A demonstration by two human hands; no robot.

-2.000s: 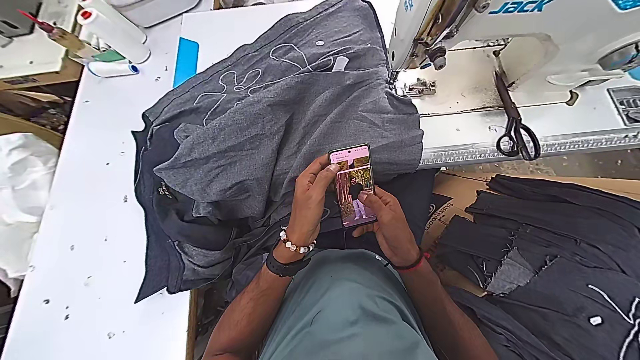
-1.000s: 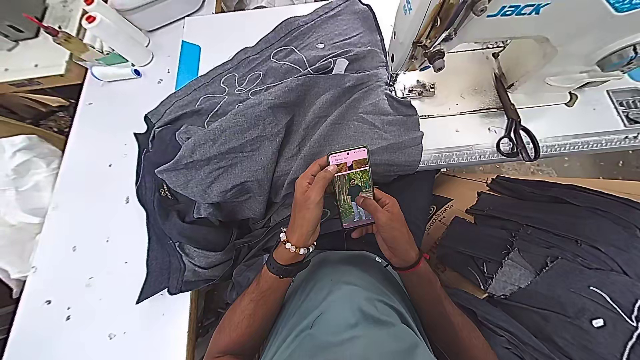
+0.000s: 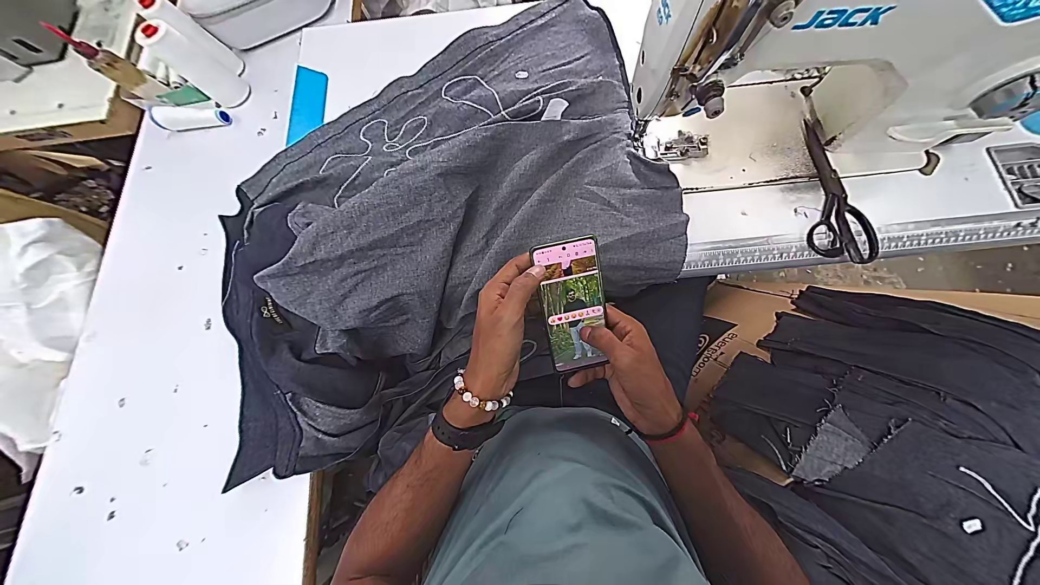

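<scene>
A smartphone with a lit screen is held upright between both hands above my lap. My left hand grips its left edge, thumb near the top corner. On the other side my right hand holds the lower right edge, its thumb over the screen. The screen shows a picture of a person among trees, with a row of small icons across it. Behind the phone, a grey and dark blue fabric garment lies spread over the white table, its right edge near the presser foot of a Jack sewing machine.
Black scissors rest on the machine bed, above a ruler strip. Dark cloth pieces lie on cardboard at the right. Thread cones stand at the back left of the white table. White cloth hangs beyond its left edge.
The picture on the phone screen has changed, and a row of icons now crosses it. Both hands keep nearly the same place and hold. The garment and the scissors have not moved.
</scene>
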